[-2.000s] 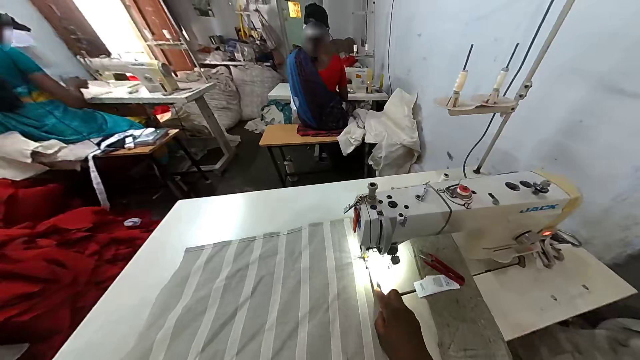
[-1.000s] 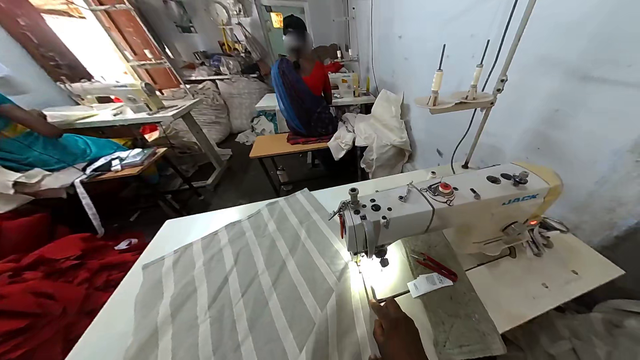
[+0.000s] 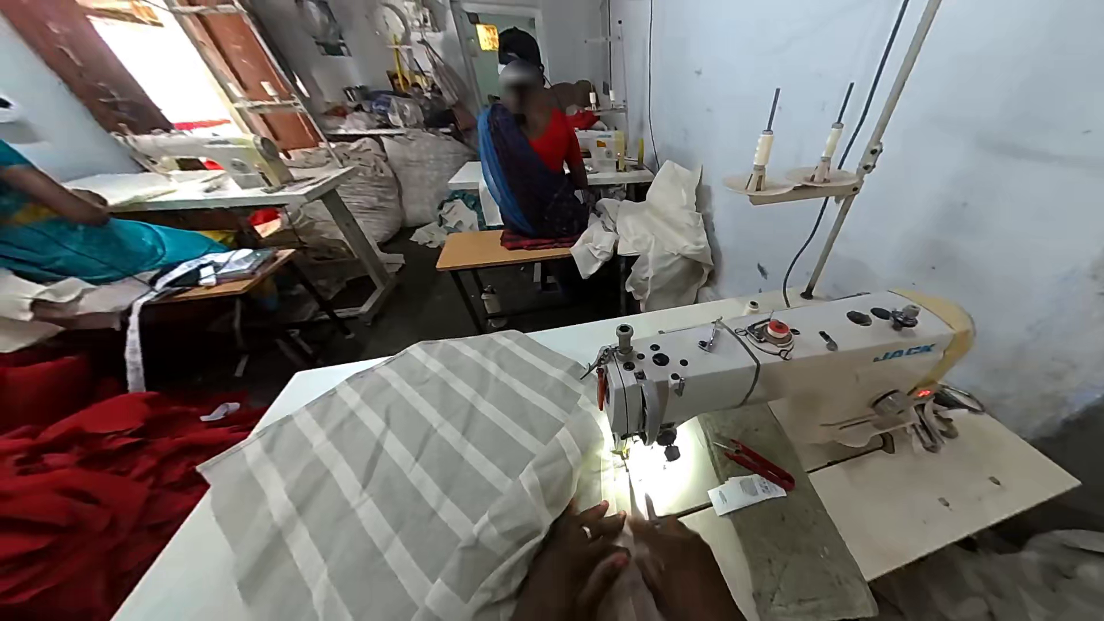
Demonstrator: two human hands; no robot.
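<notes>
Grey-and-white striped cloth [image 3: 405, 457] lies over the left of the sewing table, its right edge running under the lit needle area of a Jack sewing machine [image 3: 690, 371]. My left hand [image 3: 578, 556], with a ring on one finger, presses on the cloth just in front of the needle. Beside it, my right hand [image 3: 677, 556] has a slim pointed metal tool showing at its fingertips; its kind cannot be told. Both hands are close together at the cloth's edge. Red-handled thread snips [image 3: 759, 466] and a white printed label [image 3: 746, 493] lie right of the needle.
A thread stand [image 3: 832, 185] rises behind the machine. Red fabric [image 3: 95, 483] is heaped at the lower left. One person [image 3: 535, 164] sits at another machine beyond a wooden bench [image 3: 500, 250]; another person's arm [image 3: 56, 194] shows at far left.
My left hand has come into view beside the right one. The striped cloth has turned on the table, its stripes now slanting, and it bunches near my hands.
</notes>
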